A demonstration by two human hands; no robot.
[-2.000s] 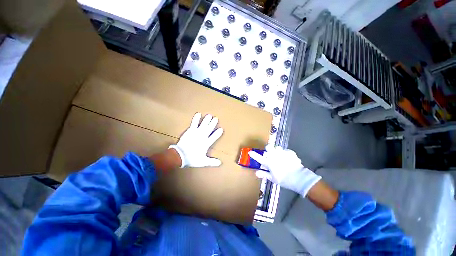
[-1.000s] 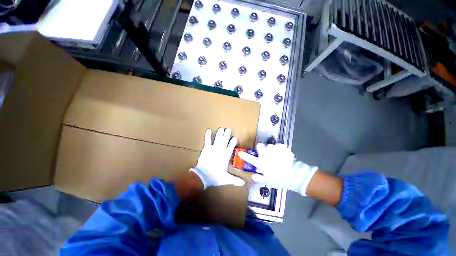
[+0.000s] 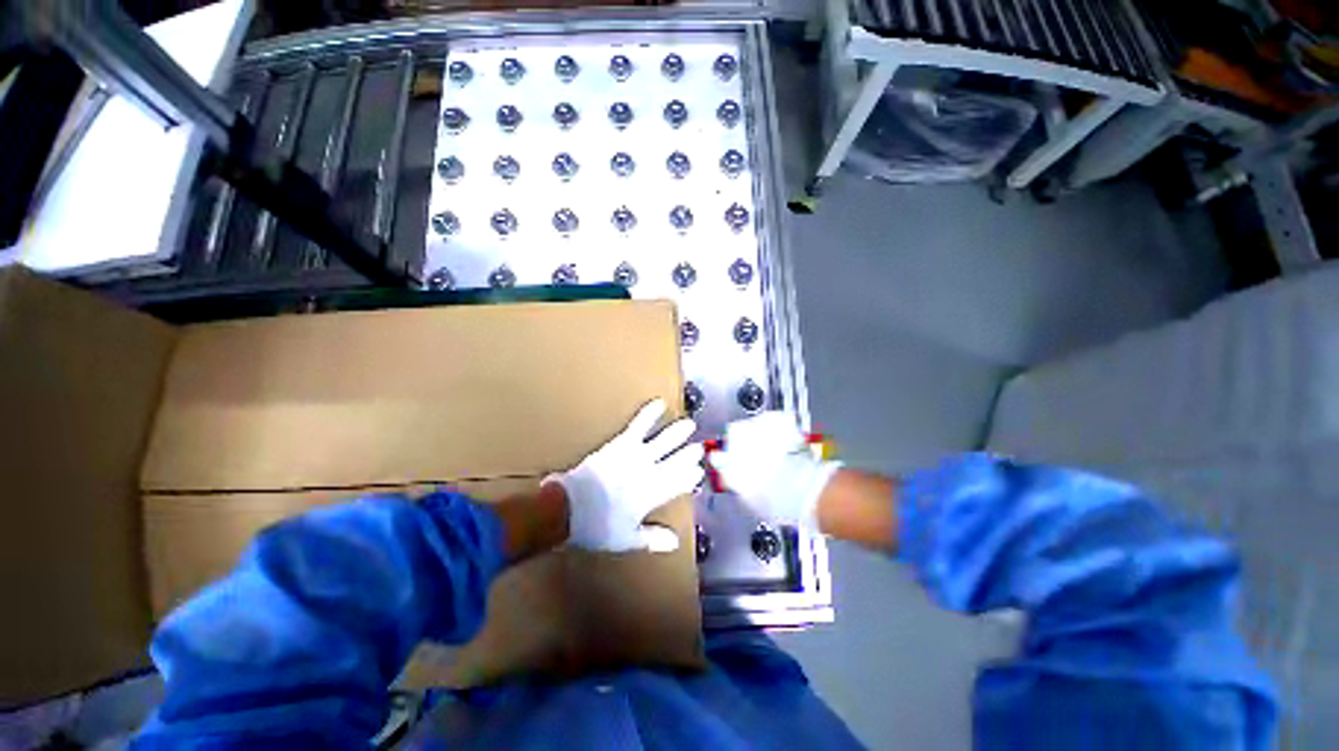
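Observation:
A large brown carton (image 3: 397, 382) lies in front of me with its top flaps shut along a centre seam. My left hand (image 3: 632, 481), in a white glove, lies flat on the carton's right end near the seam, fingers apart, holding nothing. My right hand (image 3: 771, 470), in a white glove and slightly blurred, is closed around a small red-orange tool (image 3: 714, 465) just off the carton's right edge. Most of the tool is hidden by the glove. Both arms wear blue sleeves.
The ball transfer table (image 3: 595, 184) extends behind and right of the carton. A green strip (image 3: 485, 295) runs along the carton's far edge. Roller conveyor (image 3: 345, 140) and a white board (image 3: 125, 176) are at upper left. A roller stand (image 3: 1013, 74) is at upper right. A raised flap (image 3: 74, 484) is at left.
The view has turned, so the ball table appears straighter and further left. My right hand has gone from the carton's top to beyond its right edge, still holding the tool. My left hand stays on the carton.

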